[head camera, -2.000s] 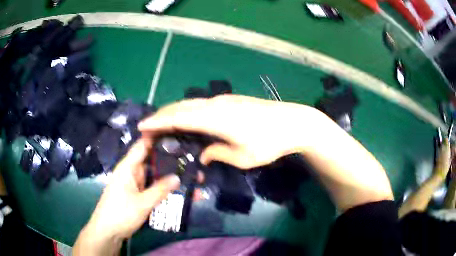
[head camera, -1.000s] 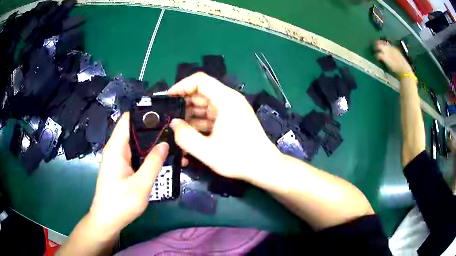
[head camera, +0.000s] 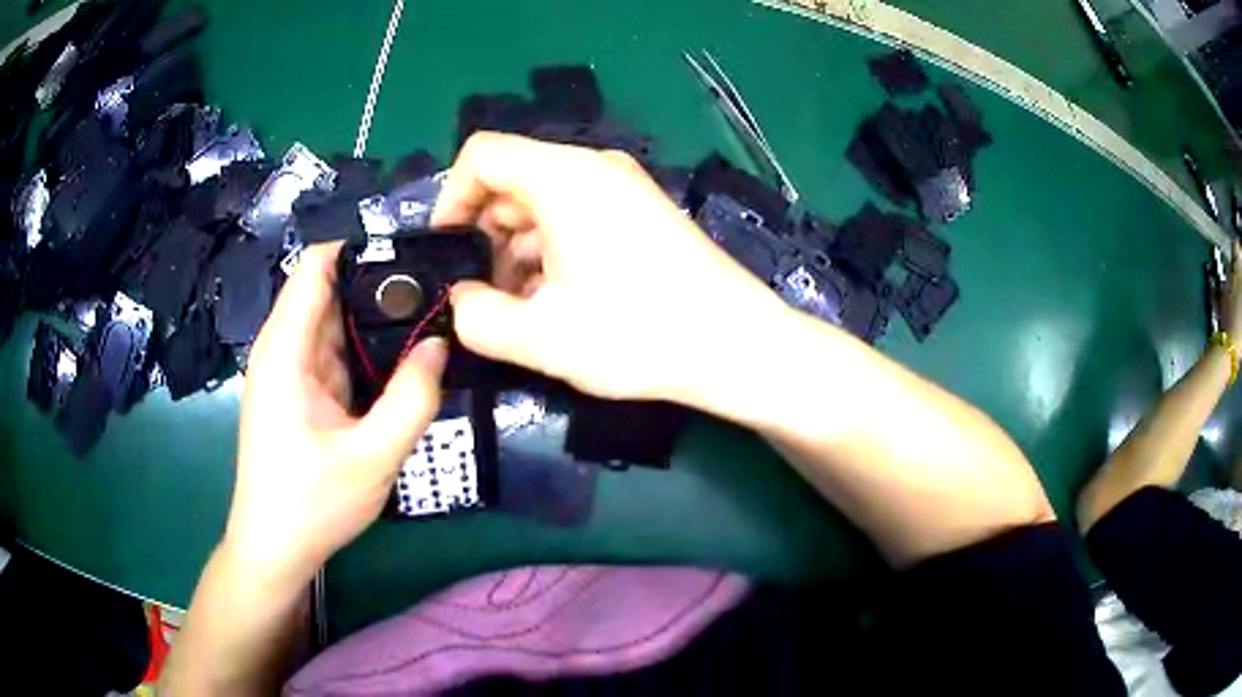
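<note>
A black phone body (head camera: 379, 262) is held in front of me, tilted slightly. A round tan speaker (head camera: 399, 296) with a silvery rim sits in its upper half. Thin red wires (head camera: 365, 357) form a V below the speaker. A white keypad board (head camera: 440, 467) with dark dots shows at the lower end. My left hand (head camera: 307, 422) grips the body from the left, its thumb on the middle near the wires. My right hand (head camera: 586, 259) is at the upper right edge, its thumb at the red wire's upper right end; its fingertips are partly hidden.
Loose black inner covers (head camera: 225, 286) are heaped at left, and others lie behind and right of my hands. A smaller pile (head camera: 906, 153) lies at right. Tweezers (head camera: 742, 123) lie beyond the pieces. Another person's arm (head camera: 1171, 415) is at the right edge. A pale strip (head camera: 981, 75) crosses the bench.
Since the earliest frame, my right hand has moved off the upper body, showing the speaker and wires. The view has shifted. The other person's arm has drawn back toward the right edge.
</note>
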